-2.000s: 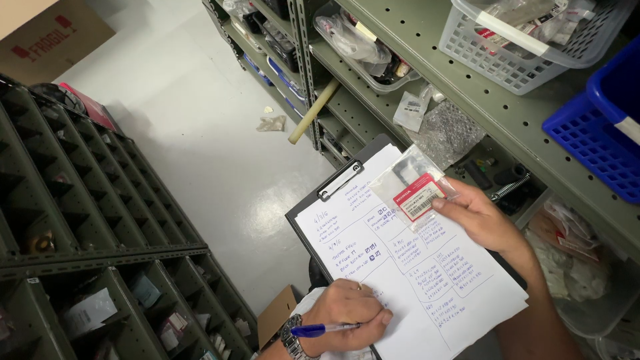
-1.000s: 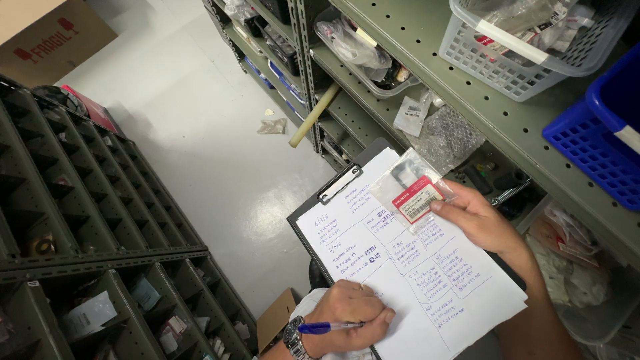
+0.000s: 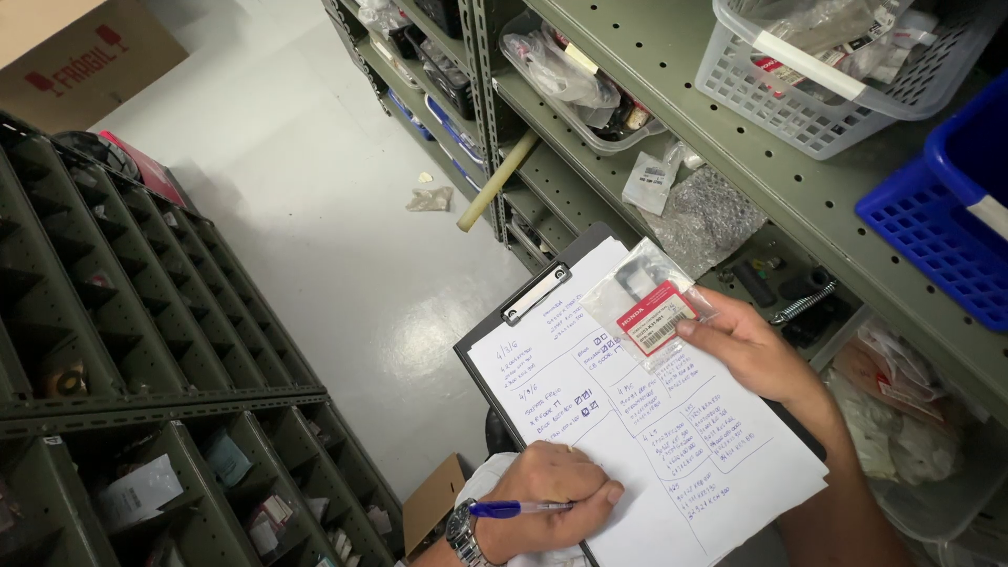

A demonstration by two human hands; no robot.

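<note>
My left hand (image 3: 744,342) pinches a small clear plastic bag (image 3: 639,303) with a red and white Honda parts label, held over the upper right of the paper. Beneath it, a black clipboard (image 3: 482,346) with a metal clip (image 3: 537,293) carries sheets of paper (image 3: 654,504) covered in blue handwriting; my left forearm passes beside its right edge. My right hand (image 3: 551,500) rests on the lower left of the top sheet and grips a blue-capped ballpoint pen (image 3: 516,509). The pen's tip is hidden by the fingers. A metal wristwatch (image 3: 465,535) is on my right wrist.
Green metal shelving (image 3: 756,169) on the right holds a white basket (image 3: 787,102), a blue basket (image 3: 921,213), a clear bin (image 3: 583,118) and bubble wrap (image 3: 705,216). A tube (image 3: 496,181) juts out over the aisle. Compartment shelves (image 3: 157,394) stand left; a cardboard box (image 3: 87,71) lies beyond.
</note>
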